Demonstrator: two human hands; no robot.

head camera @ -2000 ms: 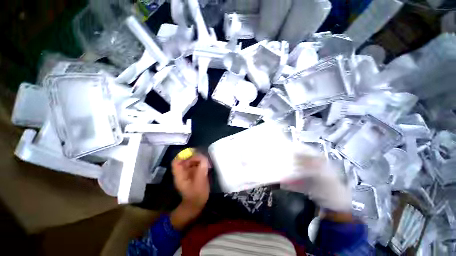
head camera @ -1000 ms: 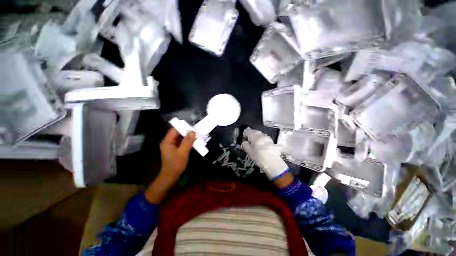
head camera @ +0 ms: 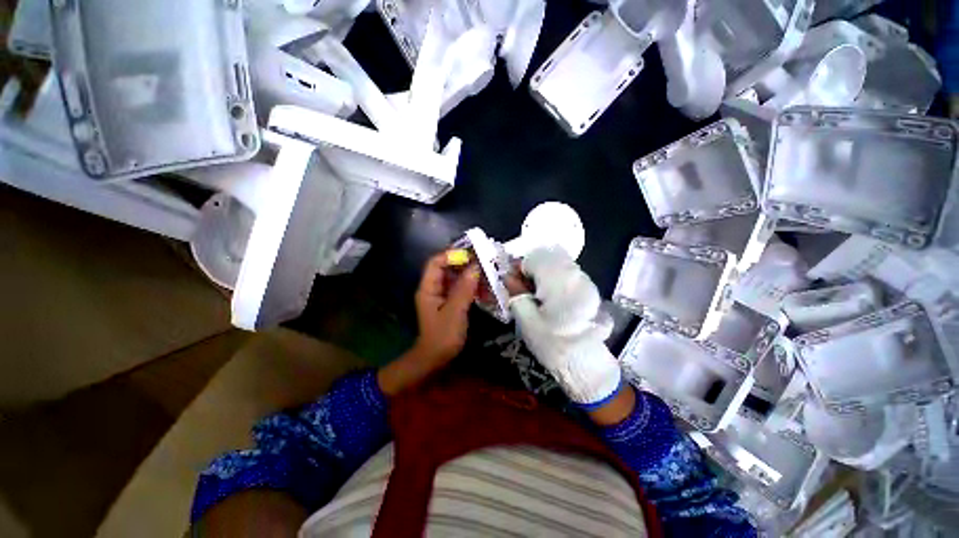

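A white plastic bracket with a round end (head camera: 553, 228) is held between my hands at the centre. Its rectangular plate stands on edge, and the round disc points away from me. My left hand (head camera: 444, 305), bare with a yellow band on one finger, grips the plate from the left. My right hand (head camera: 568, 321), in a white knitted glove, is closed around the neck side of the plate; its fingertips are partly hidden. A loose pile of small clips (head camera: 523, 363) lies on the dark bench just below the hands, partly covered by the glove.
White rectangular housings (head camera: 868, 173) are heaped on the right. More housings (head camera: 158, 89) and angled white parts (head camera: 276, 236) lie on the left. A small housing (head camera: 587, 74) lies at the back. Brown cardboard (head camera: 252, 420) is at the lower left. A box of strips (head camera: 831, 520) shows at the lower right edge.
My right gloved hand has moved from the clip pile to the bracket and now grips it too. The bracket has been turned, its plate more upright. The view has shifted.
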